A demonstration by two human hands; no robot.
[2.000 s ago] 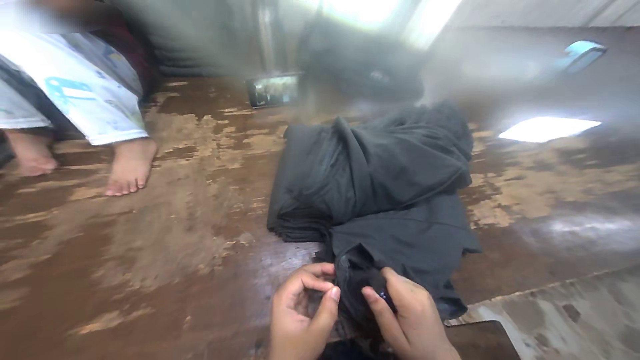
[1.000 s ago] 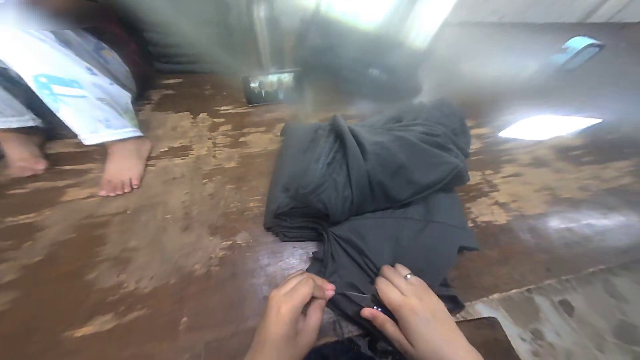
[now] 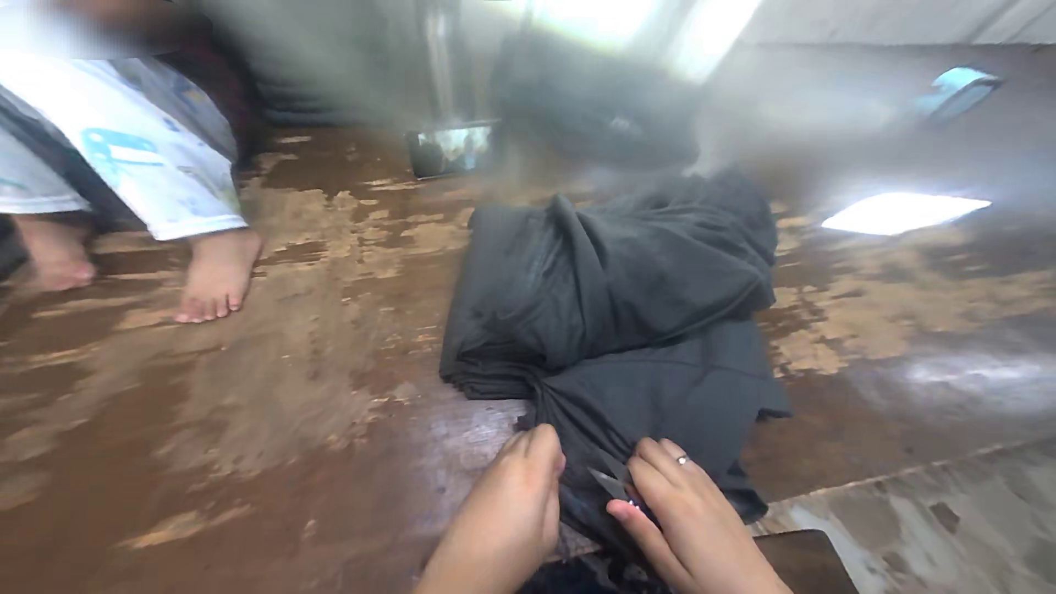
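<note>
A dark grey cloth lies folded and bunched on a worn wooden surface, with its near part drawn toward me. At the bottom centre my left hand is closed on the near edge of this cloth. Just to its right, my right hand, with a ring on one finger, holds a small pointed metal blade, perhaps part of small scissors or thread snips; its handle is mostly hidden by the fingers. The blade points left, toward my left hand, over the cloth.
Another person's bare feet and patterned light trousers are at the left. Behind the cloth stands a phone-like device with a lit screen, beside a blurred dark object. A light blue object lies at the upper right. The wooden surface's edge runs along the lower right.
Two seconds ago both hands held a bunched bit of cloth close together. Now they are farther apart, the cloth between them lies flatter, and the blade shows.
</note>
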